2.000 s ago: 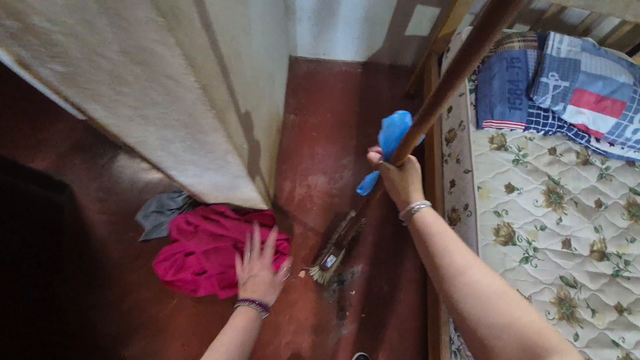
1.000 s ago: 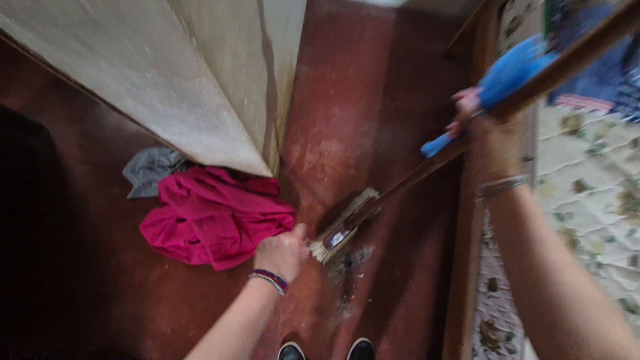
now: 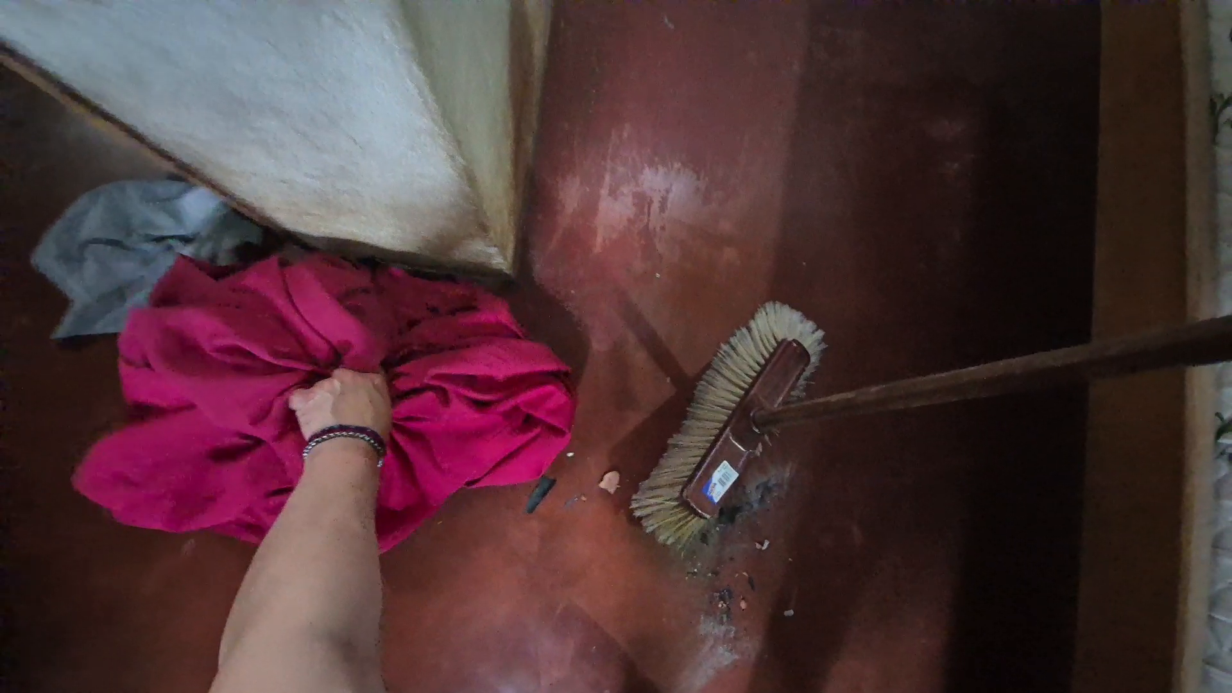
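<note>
My left hand (image 3: 344, 406), with bracelets at the wrist, is closed on a bunched magenta cloth (image 3: 481, 395) that lies on the red floor. A grey cloth (image 3: 125, 245) lies behind it, partly under its edge. To the right, the broom head (image 3: 736, 423), brown with pale bristles and a label, rests on the floor. Its wooden handle (image 3: 962, 380) runs out past the right edge of the view. My right hand is outside the frame, so its hold on the handle does not show.
A pale wall's corner (image 3: 505, 255) stands just beyond the magenta cloth. Dust and small debris (image 3: 736, 587) lie below the broom head, with a dark scrap (image 3: 540, 493) beside the cloth. The wooden bed frame (image 3: 1136, 385) and mattress edge (image 3: 1218, 577) border the right side.
My left hand has moved from the magenta cloth's right edge to its middle and closed on it. My right hand, earlier on the broom handle with a blue item, has left the view. The view is now closer.
</note>
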